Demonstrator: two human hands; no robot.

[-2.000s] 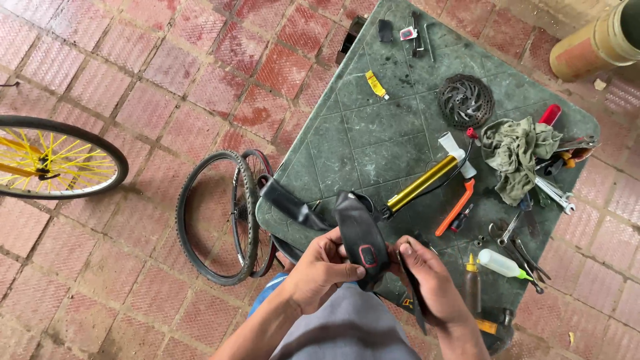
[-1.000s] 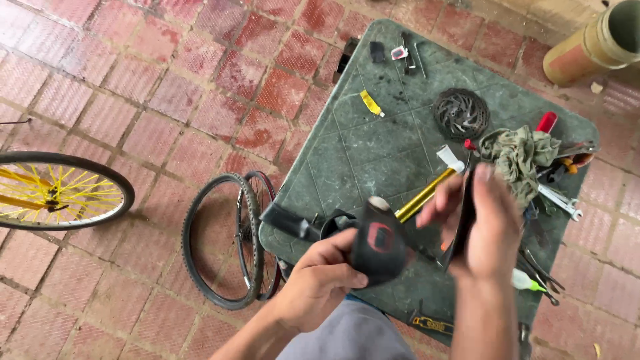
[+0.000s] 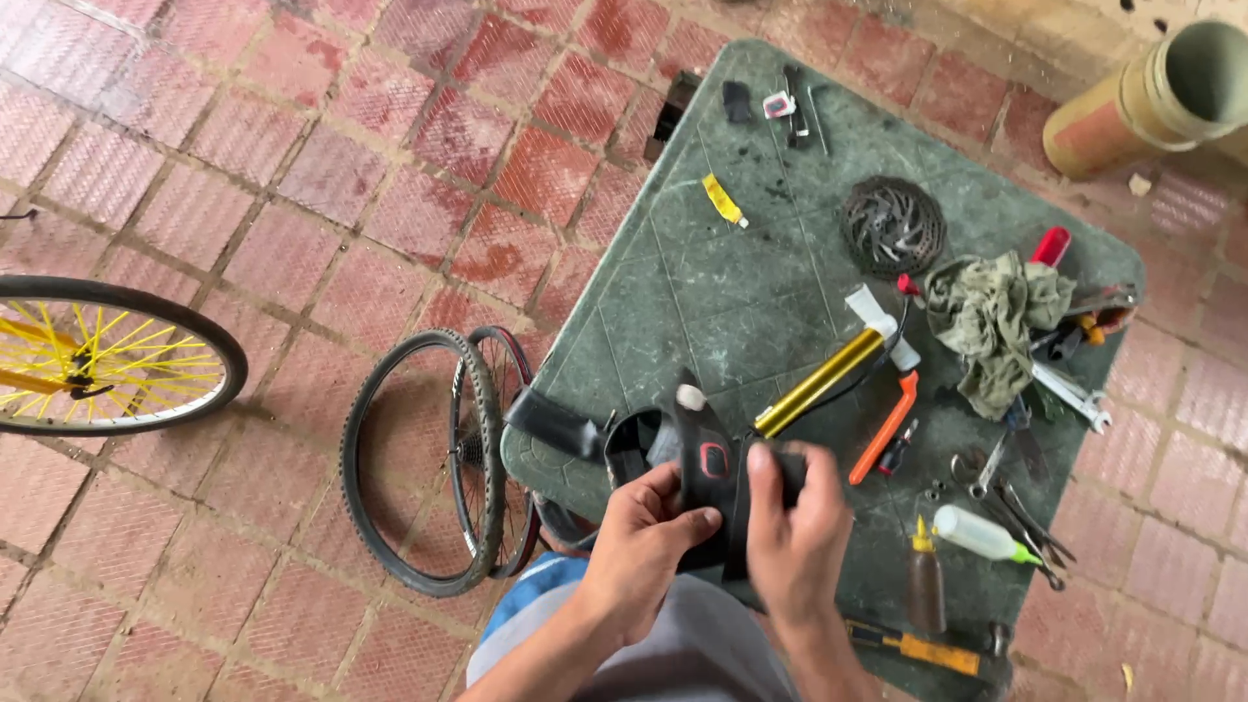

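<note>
A black rubber bicycle inner tube (image 3: 700, 439) bears a red-edged oval patch (image 3: 715, 459). My left hand (image 3: 648, 546) grips the tube just below and left of the patch, thumb on top. My right hand (image 3: 799, 526) is closed on a dark flat strip, probably rubber, close against the tube's right side; its fingers hide part of it. More of the tube (image 3: 556, 423) lies over the table's left corner. A gold-barrelled hand pump (image 3: 819, 382) lies just beyond my right hand. Farther back is a crumpled yellow small tube (image 3: 723, 201), with a white nozzle.
The green table (image 3: 624, 322) holds a brake disc (image 3: 893, 226), a rag (image 3: 994, 327), an orange tool (image 3: 883, 429), spanners (image 3: 1071, 395), two squeeze bottles (image 3: 985, 533) and a hammer (image 3: 926, 651). Left of it stand wheels (image 3: 361, 487) and a yellow-spoked wheel (image 3: 117, 370).
My right hand, apart from the tube and farther right a second ago, is now against the tube's right side with the dark strip. My left hand has kept its hold on the tube.
</note>
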